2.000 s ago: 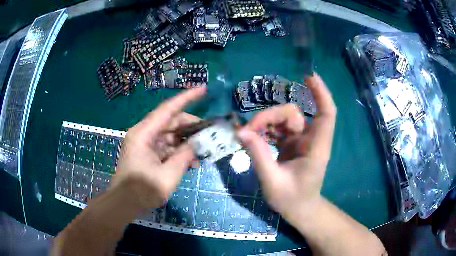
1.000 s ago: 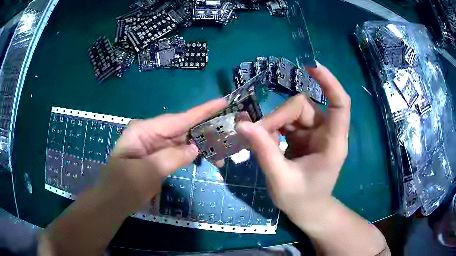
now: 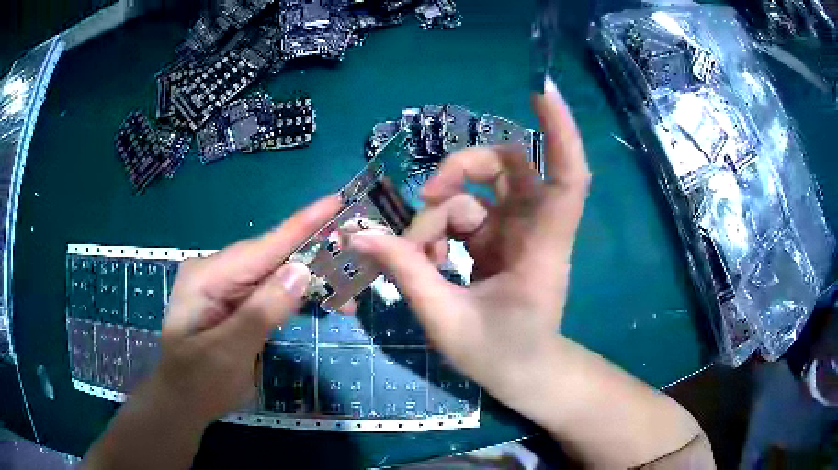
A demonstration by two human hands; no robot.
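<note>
A small circuit board (image 3: 345, 262) with a silver-grey face and small dark slots is held tilted between my hands, above the sticker sheet (image 3: 368, 381). My left hand (image 3: 243, 298) grips its left edge with thumb and fingers. A thin clear film (image 3: 375, 165) stands out beyond the left fingertips. My right hand (image 3: 496, 239) has its thumb on the board's face and curled fingers at its right edge. A clear strip (image 3: 544, 46) sticks to the raised right index fingertip. What lies behind the board is hidden.
A row of covered boards (image 3: 446, 128) lies beyond my hands. A loose heap of bare boards (image 3: 216, 87) with gold pads lies at the far left. A shiny clear plastic bag (image 3: 726, 184) holding boards lies at right. Long spare sheets (image 3: 23, 119) lie at the left edge.
The board is turned more steeply and its slotted face shows more sharply than at first. The clear film beyond my left fingers has come into view. The whole scene has shifted left with the camera.
</note>
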